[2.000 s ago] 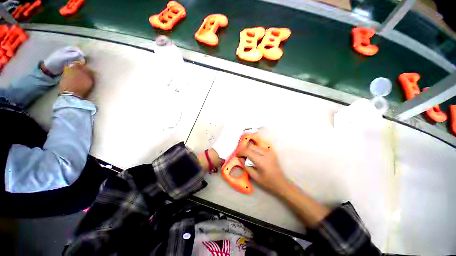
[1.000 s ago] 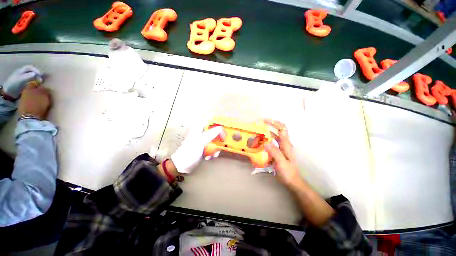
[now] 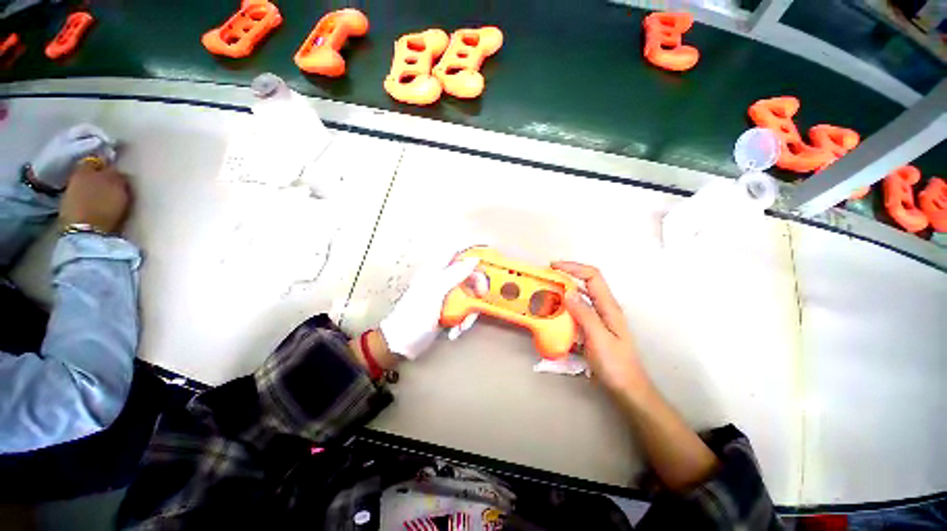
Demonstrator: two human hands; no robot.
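An orange controller grip shell (image 3: 511, 294) is held level over the bench in both hands, its round openings facing up. My left hand (image 3: 431, 301), in a white glove above a red wrist band, grips the shell's left end with the thumb on top. My bare right hand (image 3: 602, 324) holds the shell's right end, fingers along its edge. A white crumpled cloth (image 3: 562, 365) shows just below the shell beside my right hand; whether my fingers hold it is hard to tell.
A green conveyor belt (image 3: 582, 99) with spaced orange shells runs beyond the bench. A whitish bottle (image 3: 278, 130) stands at left, another (image 3: 716, 211) at right by the slanted metal post (image 3: 872, 156). A neighbour's forearms and hands (image 3: 96, 197) rest on the bench at left.
The shell has turned from steeply slanted to roughly level, openings up, with both hands now at its two ends. Since one second ago hands and shell have hardly moved; the view has shifted slightly.
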